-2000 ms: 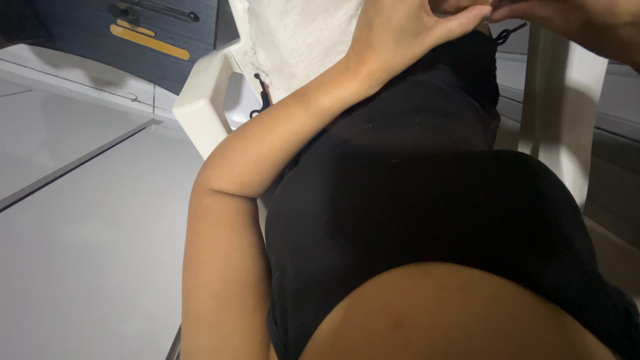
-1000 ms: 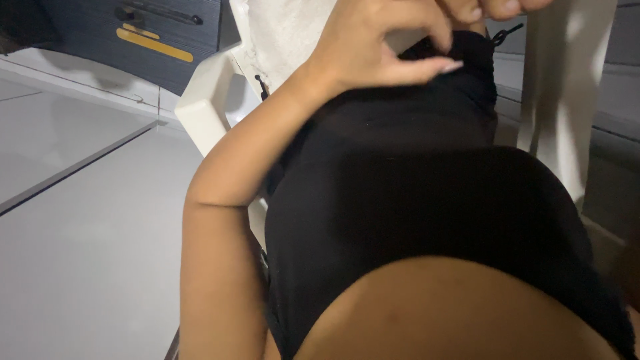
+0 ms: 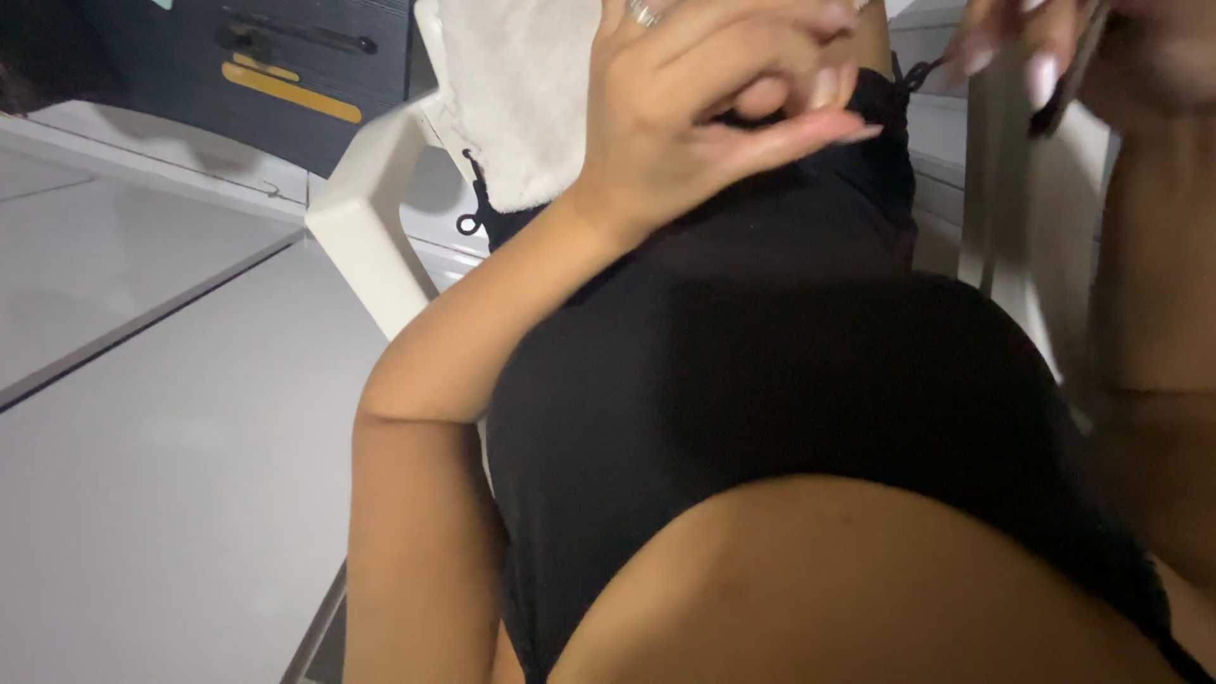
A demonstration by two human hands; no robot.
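Note:
My left hand (image 3: 712,114) is curled above the lap of my black garment (image 3: 807,361), with a silver ring on one finger. Rounded tips of skin show between its thumb and fingers; whether they are my own fingers or something held, I cannot tell. At the upper right, my right hand (image 3: 1073,47) is blurred, its pale long nails pointing down. A thin, dark-tipped object (image 3: 1069,85) is between its fingers, its kind unclear. The two hands are apart.
A white towel (image 3: 522,104) lies beyond my left forearm. The white plastic chair's armrest (image 3: 366,190) is on the left. A dark drawer front (image 3: 351,57) with a black handle and a yellow strip stands at the upper left, above the pale tiled floor (image 3: 171,494).
My right hand has moved away to the right, apart from my left hand; the two were close together two seconds ago. My left hand's fingers have curled in more.

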